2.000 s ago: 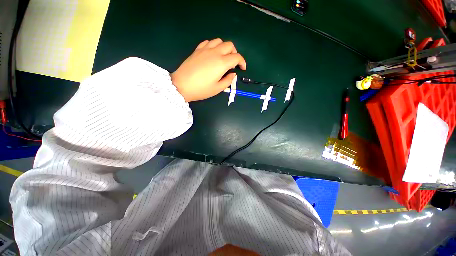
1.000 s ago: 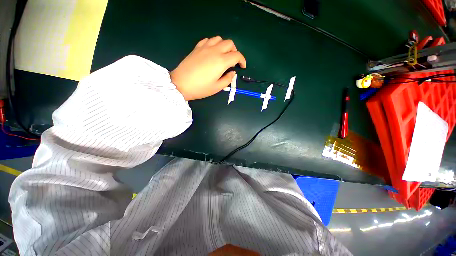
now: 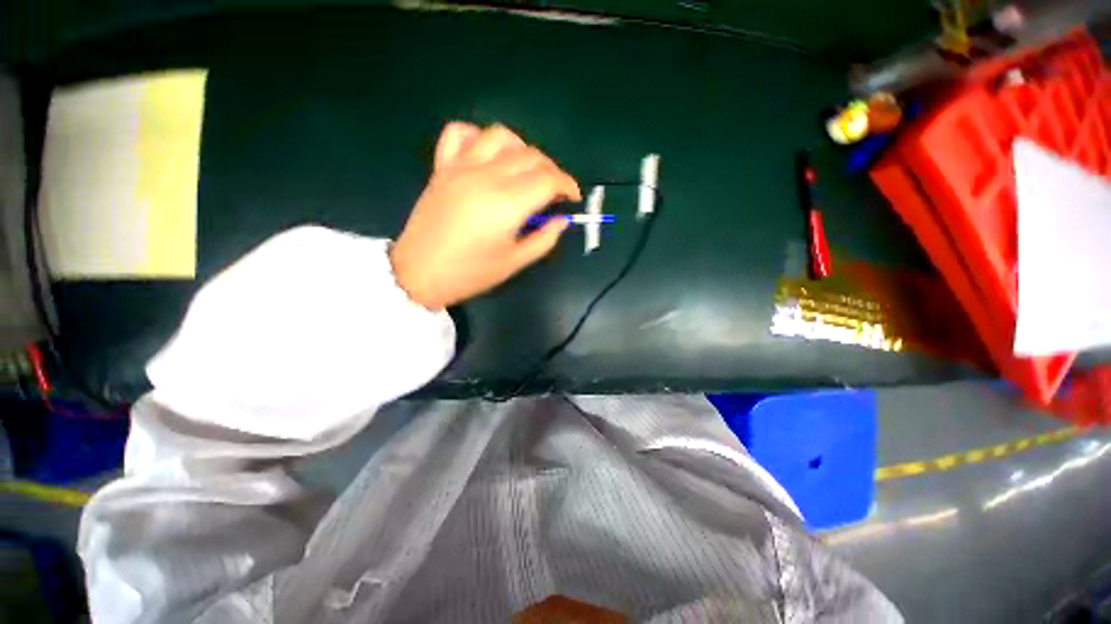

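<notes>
My left hand reaches in from the left, palm down, fingers bent, over the left end of a slim blue stick on the dark green mat. The thumb and fingertips are close together; whether they hold anything is hidden. A thin black cable curves up from the bench edge, and its tip is hidden by the hand. One white tape strip crosses the stick. Another tape strip crosses the cable. My right hand is not in view.
A white and yellow paper sheet lies at left. At right are a red-and-black pen or screwdriver, amber tape with pale labels, a yellow-white item and a red plastic bin. A blue stool stands below the bench.
The view has shifted and blurred. My left hand has moved right along the stick and now covers its left end, the left tape strip and the cable tip. The small black unit at the far side is out of view.
</notes>
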